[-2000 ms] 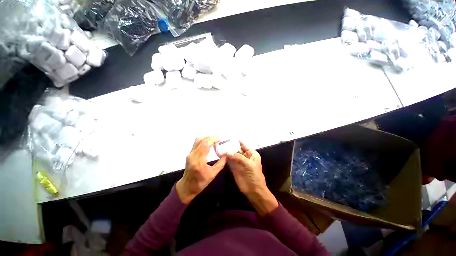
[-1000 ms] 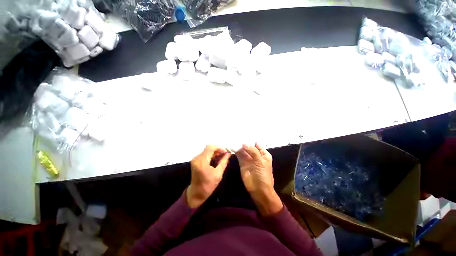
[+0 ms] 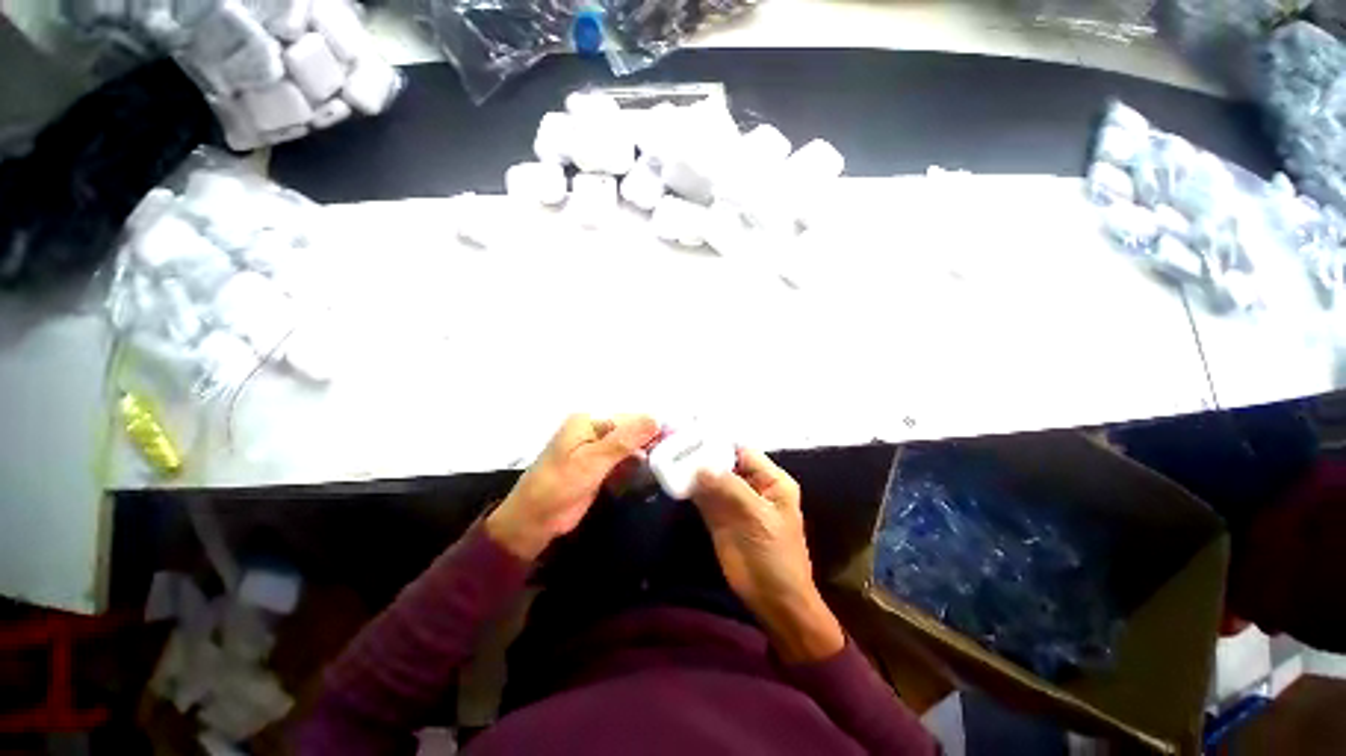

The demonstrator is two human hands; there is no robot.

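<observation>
A white plastic housing (image 3: 688, 456) with a small dark print on its face is held over the bench's front edge. My right hand (image 3: 757, 535) grips it from the right with fingers and thumb. My left hand (image 3: 579, 477) is just left of it, fingertips pinched together close to its left side. A small reddish spot shows at the left fingertips; I cannot tell whether it is a part held there. A loose pile of white housings (image 3: 664, 160) lies at the back centre, partly over the black strip.
Clear bags of housings lie left (image 3: 222, 273), far left behind (image 3: 288, 67) and right (image 3: 1174, 200). A yellow tube (image 3: 149, 431) lies at the left edge. An open carton (image 3: 1125, 706) with shiny bluish pieces stands below right. A person's dark red sleeve (image 3: 1299, 517) shows at far right.
The view has shifted, so the bench things appear lower and further right. One second ago the fingertips met around something tiny; now the white housing shows in my right hand.
</observation>
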